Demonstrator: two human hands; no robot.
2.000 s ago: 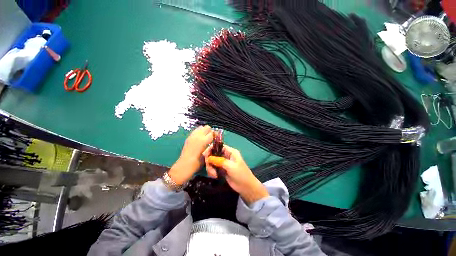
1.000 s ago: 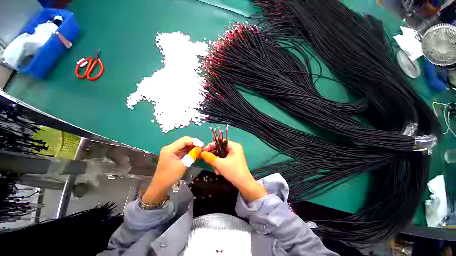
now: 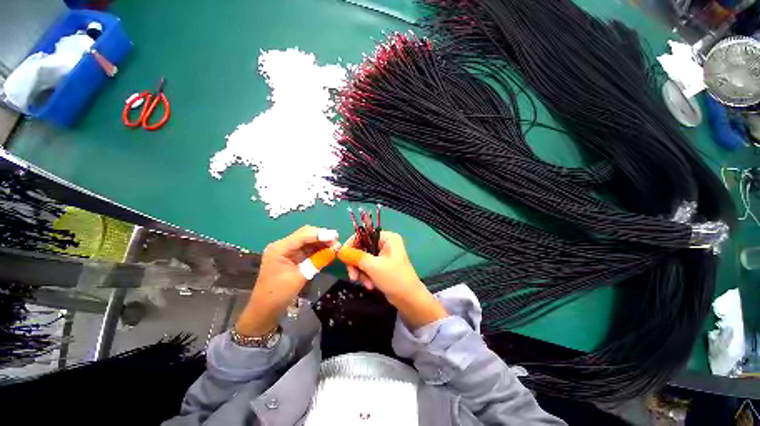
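Observation:
My right hand (image 3: 385, 268) holds a small bunch of black cables (image 3: 367, 233), their red and dark wire ends pointing up. Its thumb has an orange covering. My left hand (image 3: 287, 270), with orange and white coverings on thumb and fingertip, meets the right thumb and pinches something tiny and pale at the fingertips; whether it is a housing or a wire end is too small to tell. A loose heap of white connector housings (image 3: 287, 133) lies on the green mat. Thick black cable hanks (image 3: 500, 175) with red ends lie to its right.
Orange-handled scissors (image 3: 147, 111) and a blue bin (image 3: 79, 91) with white cloth lie at left. A small fan (image 3: 733, 71), white tissue (image 3: 727, 333) and clear wrap (image 3: 708, 236) round the hanks are at right. Black cable bunches (image 3: 29, 220) hang below the left table edge.
Two seconds ago my hands were together at the bunch; now my left hand is lower left, fingertips meeting the right thumb. Since one second ago the hands have hardly moved.

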